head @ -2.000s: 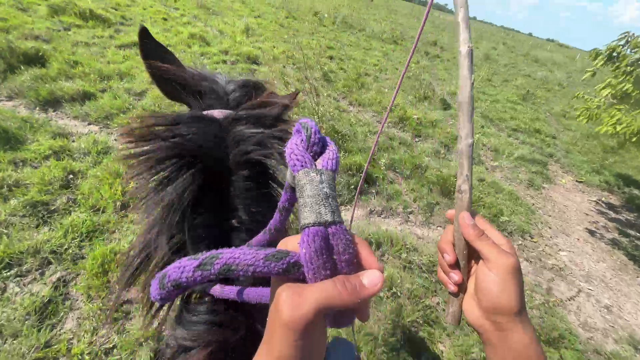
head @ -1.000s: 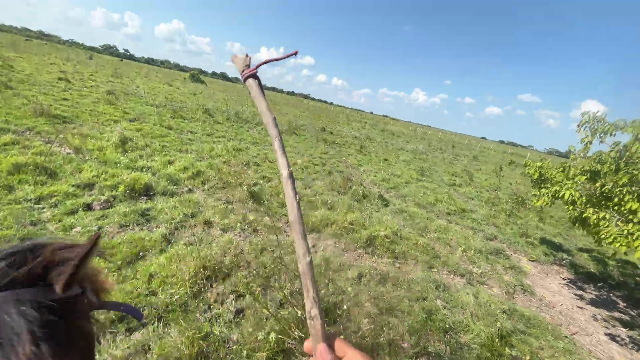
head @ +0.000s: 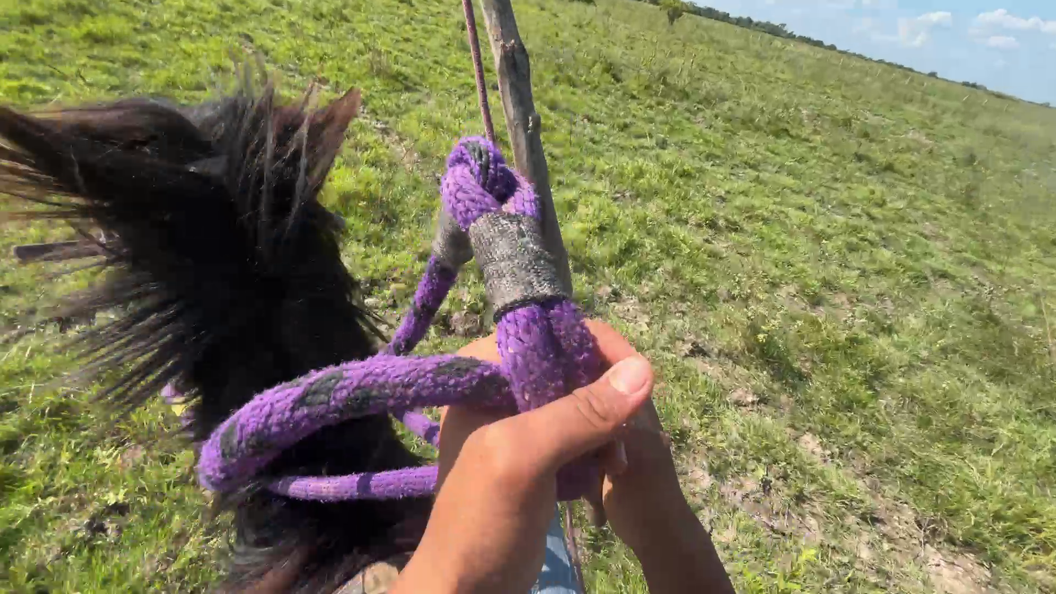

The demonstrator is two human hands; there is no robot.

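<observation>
My left hand [head: 520, 462] is closed around a thick purple braided rope [head: 544, 346], its thumb across the strands. Above the fist the rope forms a knotted loop bound with a grey wrap [head: 516, 260]; more of it curves left over the horse's neck. Behind and to the right, my right hand [head: 648, 470] is partly hidden by the left one. A wooden stick [head: 524, 107] rises behind the rope, its lower end passing down at the right hand, whose fingers are mostly covered. A thin reddish cord [head: 478, 74] runs beside the stick.
The dark mane and neck of a horse [head: 256, 289] fill the left side, one ear [head: 334, 132] upright. Grassy ground [head: 825, 206] slopes around it, with bare soil patches [head: 949, 569] at lower right. A bit of light blue cloth [head: 557, 561] shows below my hands.
The view has swung down from the horizon to the horse's neck. Two seconds ago my hands were apart; now they are together, with the stick close behind the purple rope.
</observation>
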